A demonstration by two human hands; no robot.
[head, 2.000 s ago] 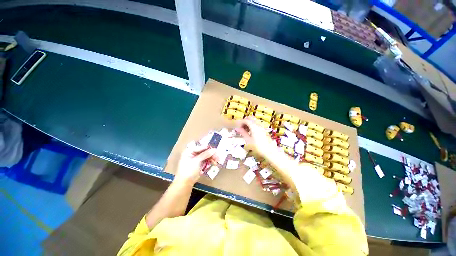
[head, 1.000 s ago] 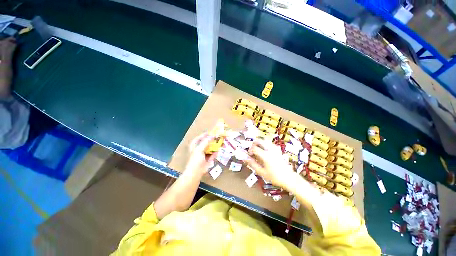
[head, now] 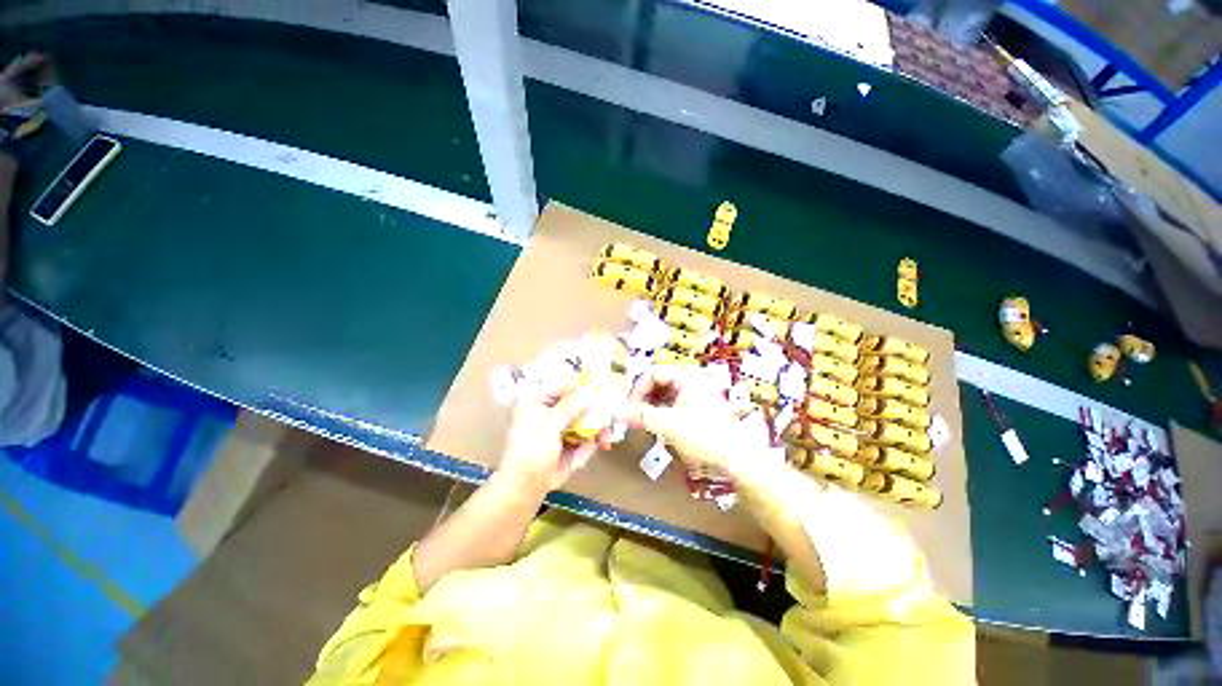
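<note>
My left hand (head: 540, 436) holds a yellow toy car body (head: 586, 426) over the near left of the cardboard sheet (head: 499, 335). My right hand (head: 684, 416) is close beside it, fingers bent over the heap; whether it grips a wired piece is too blurred to tell. White square pieces with red wires (head: 751, 362) lie in a loose heap around both hands and partly over the cars. Yellow car bodies (head: 834, 409) stand in packed rows on the cardboard.
A spare pile of wired white pieces (head: 1128, 516) lies at the right. Several yellow cars (head: 907, 283) sit on the green belt beyond the rail. A pale post (head: 493, 121) stands ahead. A phone-like device (head: 75, 180) lies at far left, near another person's hand (head: 20, 83).
Two seconds ago my left hand held a dark piece; now it holds a yellow car body. My right hand has come back from the rows towards my left. The small belt cars have shifted right.
</note>
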